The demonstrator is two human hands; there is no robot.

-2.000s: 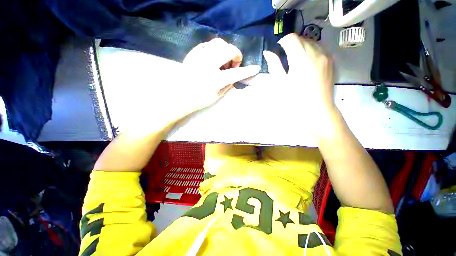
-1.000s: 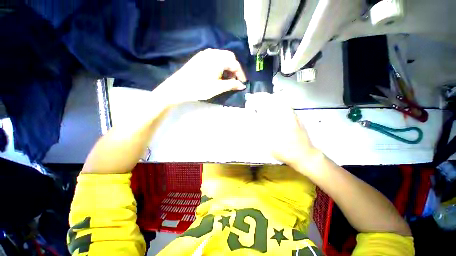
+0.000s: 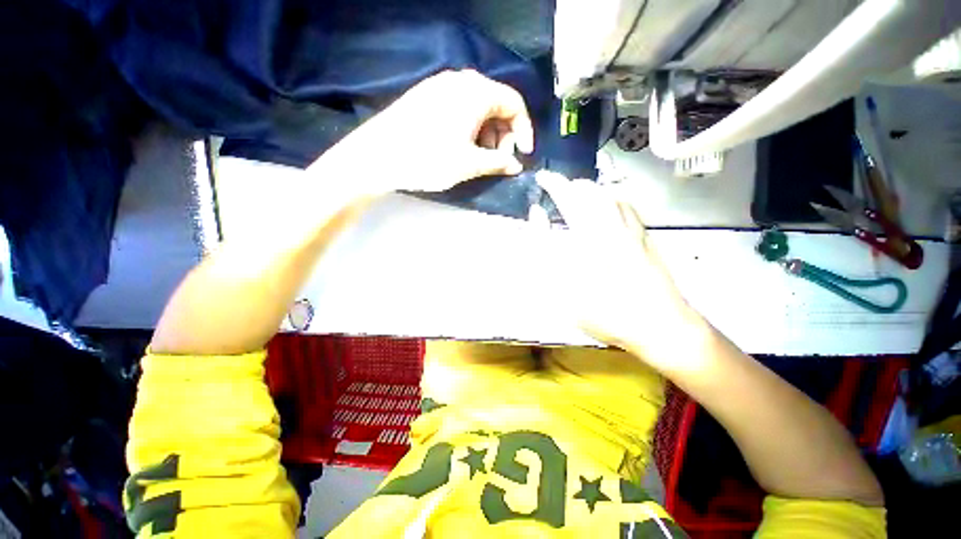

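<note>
A navy garment panel (image 3: 411, 53) spreads over the back of the white table and runs towards the sewing machine (image 3: 727, 53) at upper right. My left hand (image 3: 464, 132) has thumb and index fingertips pinched together on the cloth's near edge. My right hand (image 3: 595, 242) touches the same dark edge with its fingertips, just right of my left; it is overexposed, so its hold is unclear. A yellow-green attachment (image 3: 570, 116) sits by the presser foot area, behind my fingers. The needle cannot be made out.
A black flat pad (image 3: 804, 163), red-handled snips (image 3: 890, 240) and a green lanyard cord (image 3: 854, 290) lie at right. A navy pile (image 3: 53, 158) hangs over the left side. A pale marked strip (image 3: 206, 195) lies at left. Red baskets (image 3: 369, 395) stand under the table.
The machine head came into view at upper right as the view shifted. My right hand moved from beside the attachment down to the cloth's near edge. My left hand keeps its pinch.
</note>
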